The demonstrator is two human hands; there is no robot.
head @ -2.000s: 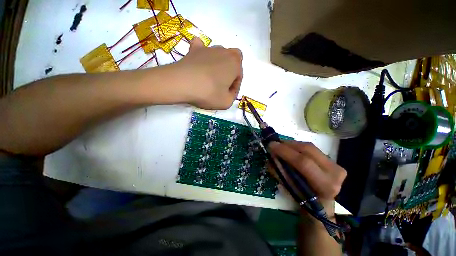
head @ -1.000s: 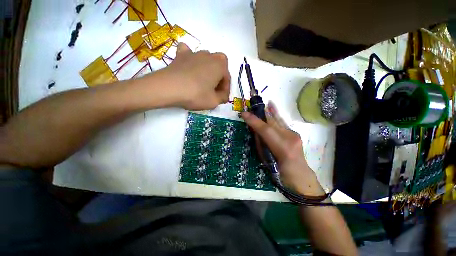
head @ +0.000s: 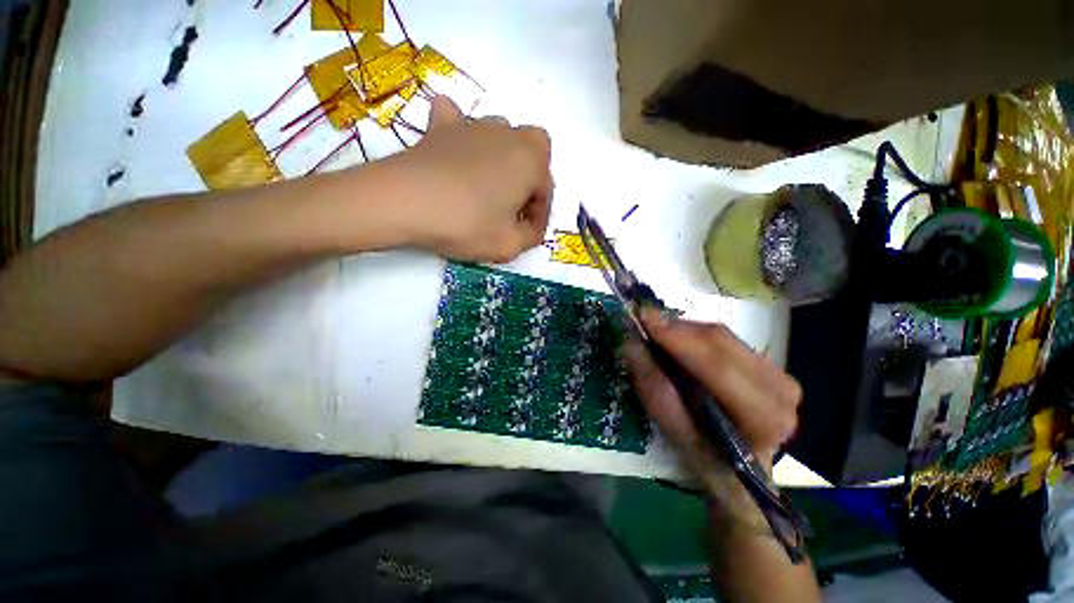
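Observation:
My right hand (head: 724, 383) is shut on a black soldering iron (head: 695, 401), which slants up-left over the green circuit board panel (head: 506, 353). The iron's tip end is by a small amber piece (head: 577, 247) above the panel; whether they touch is unclear. My left hand (head: 495, 189) is curled on the white tabletop just left of the small amber piece, and what its fingers hold is hidden. Larger amber pieces (head: 236, 153) with dark red and black wires lie beyond my left hand, several of them overlapping.
A cardboard box (head: 766, 71) stands at the back. A yellowish pot (head: 742, 247) with grey contents is right of the panel. Beyond it are a black station (head: 842, 389), a green-flanged solder spool (head: 972, 265) and a pile of green panels with amber pieces (head: 1001, 401).
My right hand has moved down and right, off the small amber piece. The iron was nearly upright with its tip beyond the piece; its tip end is now lower, beside it. The view has shifted slightly.

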